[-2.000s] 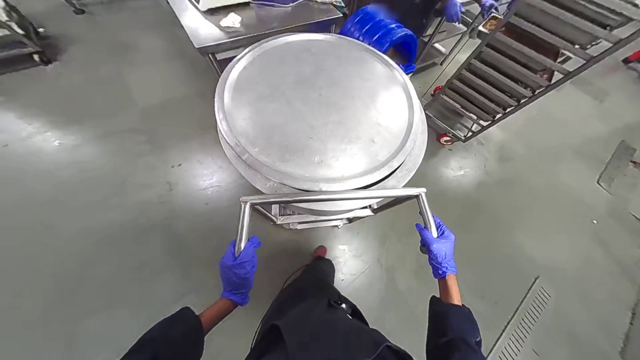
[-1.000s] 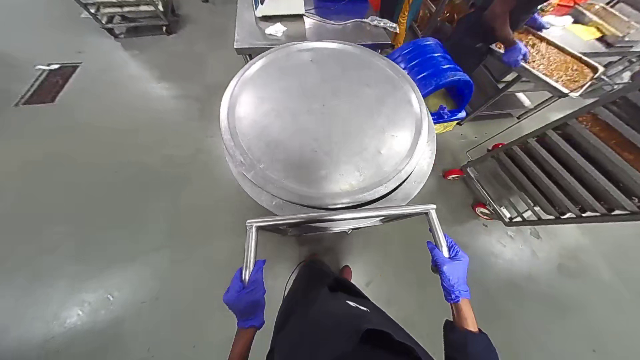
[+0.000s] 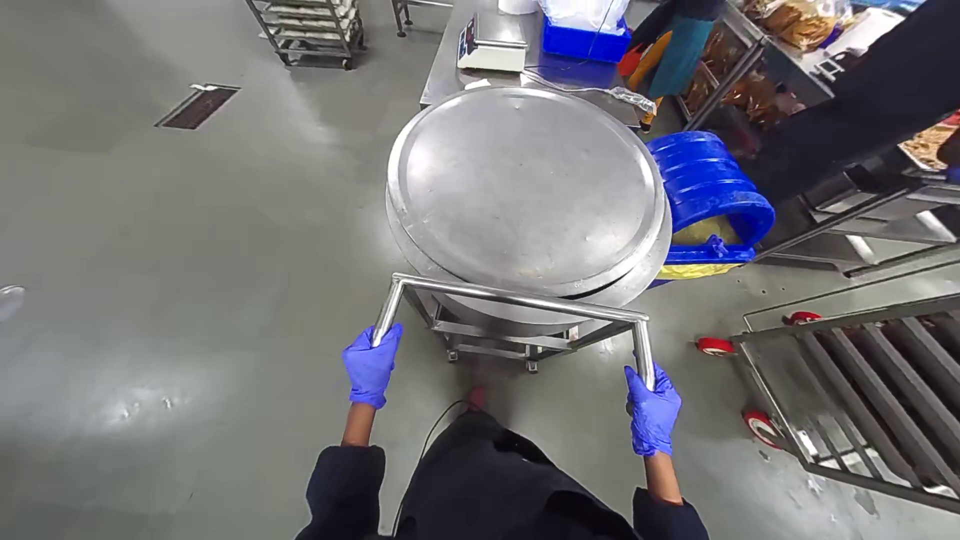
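My left hand (image 3: 373, 367), in a purple-blue glove, is closed around the left arm of a metal trolley handle (image 3: 517, 298). On the right arm of the same handle my right hand (image 3: 651, 409) is closed, gloved alike. Beyond the handle's crossbar lies a large round metal lid (image 3: 525, 191) on a round metal vessel or pan, whose rim (image 3: 654, 277) shows at the lower right. A frame with small casters (image 3: 532, 367) shows below the vessel; the rest of the trolley is hidden.
Past the lid stands a steel table (image 3: 442, 75) with a weighing scale (image 3: 492, 45) and a blue crate (image 3: 585, 41). To its right are a blue drum-like bin (image 3: 701, 176) and people's legs. A rack trolley (image 3: 862, 390) with red wheels stands at right, a floor drain (image 3: 197, 106) at left.
The view has shifted with the trolley, and the table, scale and blue bin now show more fully. Both hands have stayed on the handle throughout.
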